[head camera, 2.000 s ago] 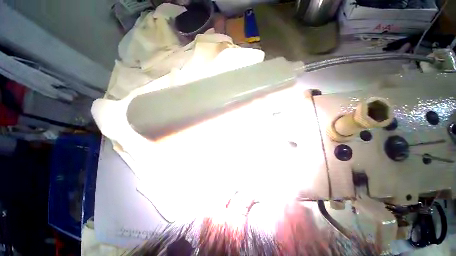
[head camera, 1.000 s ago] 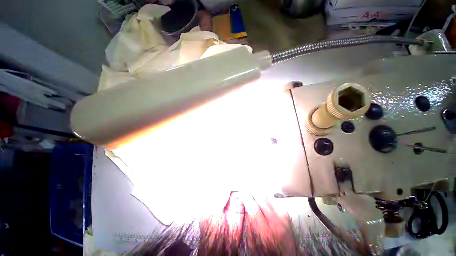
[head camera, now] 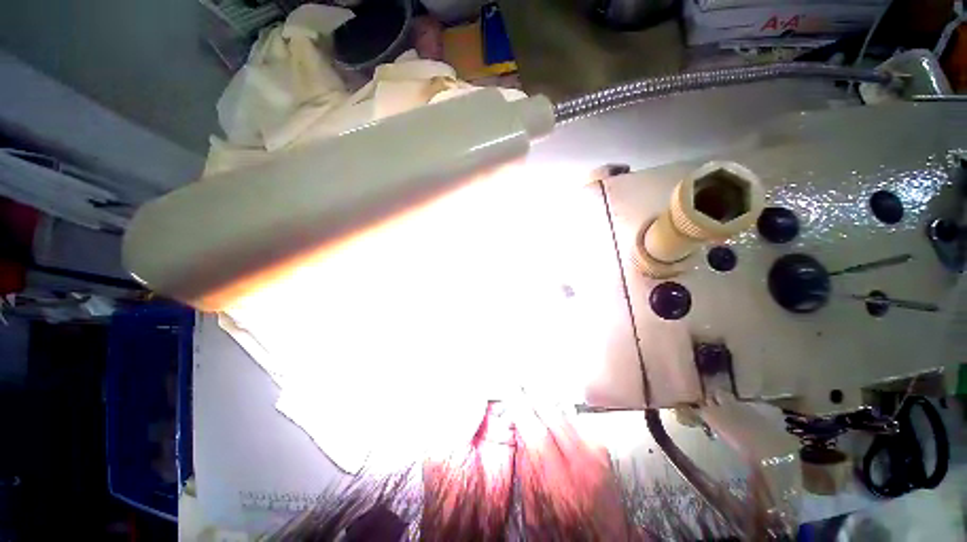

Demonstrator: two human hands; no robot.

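Note:
The cream cloth [head camera: 318, 413] lies under the lamp and glares white, so its folds are lost. The sewing machine head [head camera: 679, 355] is at the right; its needle area is lost in glare or hidden. Dark strands like hair cover the bottom edge. Behind them is a blurred reddish-pink patch with thin red lines at its top, possibly lit fingers. I cannot separate my left hand from my right hand or tell what they hold.
The beige lamp [head camera: 339, 206] hangs over the cloth on a metal gooseneck [head camera: 721, 83]. Crumpled cream cloth [head camera: 281, 85] lies behind it. Black-handled shears [head camera: 907, 450] lie right of the machine head. A blue crate [head camera: 148, 413] stands left of the table [head camera: 233, 423]. Printed ruler marks run along the front.
The view has shifted, so the lamp and machine head sit further left and higher. A blue-and-white thing now shows at the lower right edge. The pink patch stays at the bottom middle.

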